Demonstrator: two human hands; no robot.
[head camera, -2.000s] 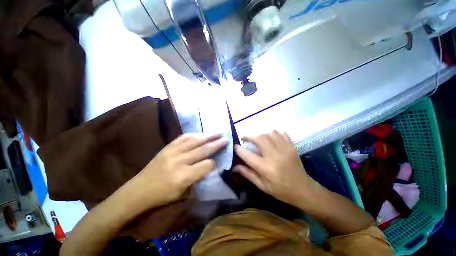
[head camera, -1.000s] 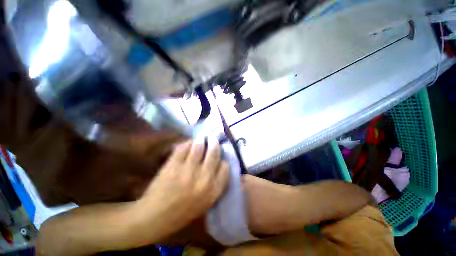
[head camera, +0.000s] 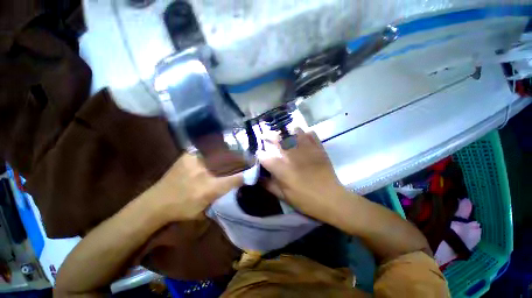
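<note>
The dark brown garment piece (head camera: 116, 169) lies to the left of the machine head and runs down under my left forearm. Its pale grey-white waistband or facing (head camera: 262, 230) curves below my hands, with dark cloth inside the curve. My left hand (head camera: 201, 183) holds the cloth edge, its fingertips partly hidden behind the shiny curved metal guard (head camera: 189, 96). My right hand (head camera: 300, 169) pinches the band beside the needle area, fingers under the machine head. The presser foot and needle are mostly hidden by glare and the head.
The white machine head (head camera: 256, 35) looms close above my hands. More brown cloth (head camera: 41, 87) is heaped at the left. A green mesh basket (head camera: 487, 192) with red, pink and brown scraps stands at right below the table edge. A blue basket (head camera: 189, 286) shows at the bottom.
My right hand has come up from beneath the pale band to the needle area. My left hand has moved left and up. The band now hangs in a wide curve. The view has shifted.
</note>
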